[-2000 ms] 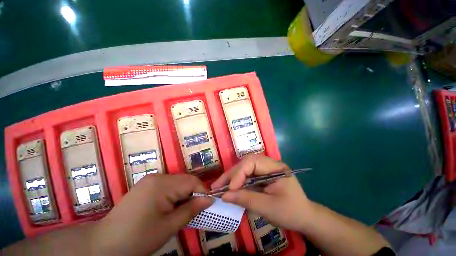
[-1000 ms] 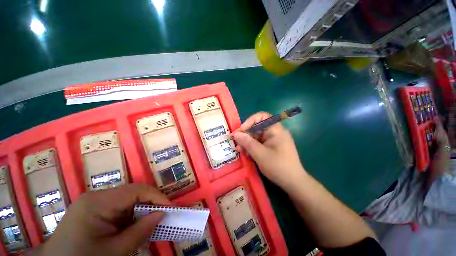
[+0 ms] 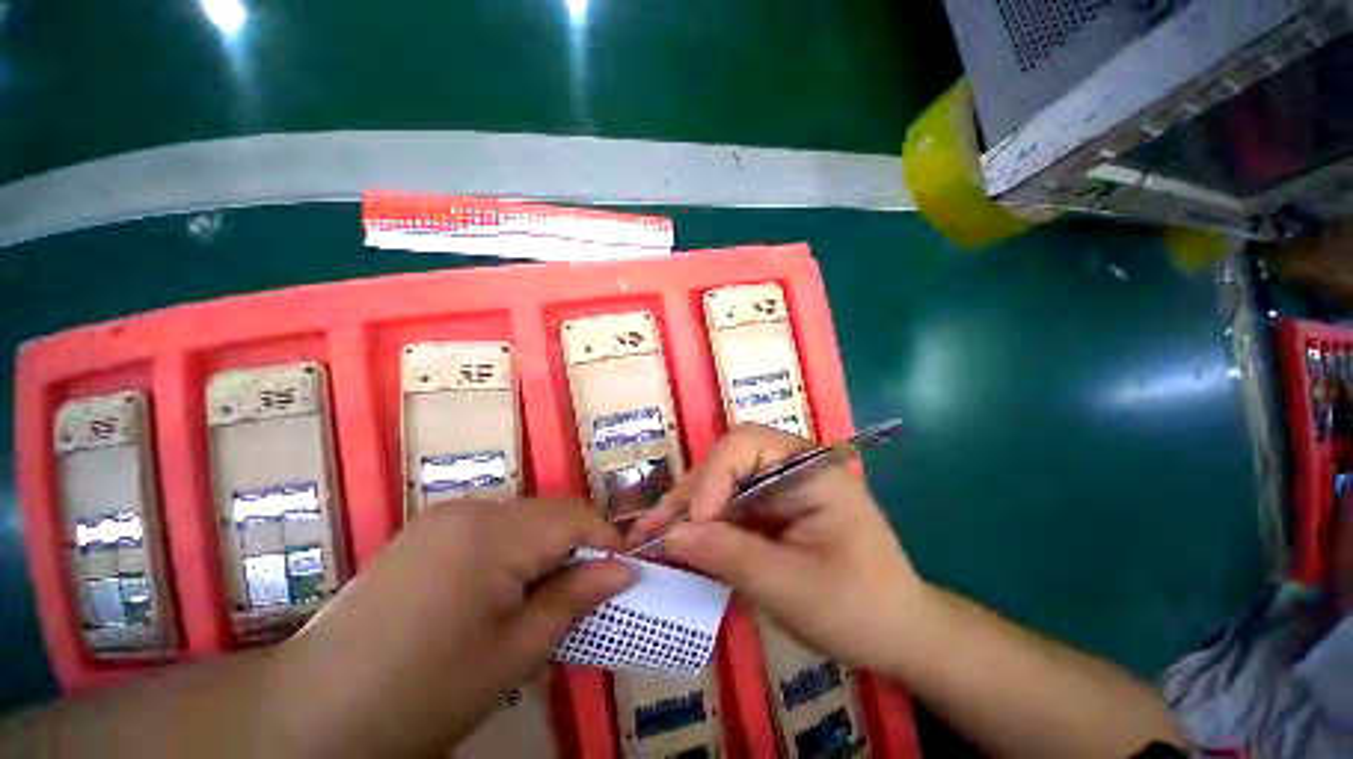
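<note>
My left hand grips a small white label sheet with rows of dark dots, over the middle of the foam tray. My right hand holds thin tweezers; their tip is at the sheet's upper edge, close to my left fingertips. The red-pink foam tray holds gold-beige phones in two rows, backs up with open battery bays. A phone in the back row shows fully. My hands partly cover the middle and front-row phones.
A red-and-white label strip lies behind the tray on the green bench. A pale dividing strip runs behind it. A grey machine with a yellow-wrapped foot stands at the upper right. Another red tray is at the right edge.
My right hand has moved from the phone at the back right to the label sheet in my left hand. The view has also shifted, so the tray sits further right in the picture.
</note>
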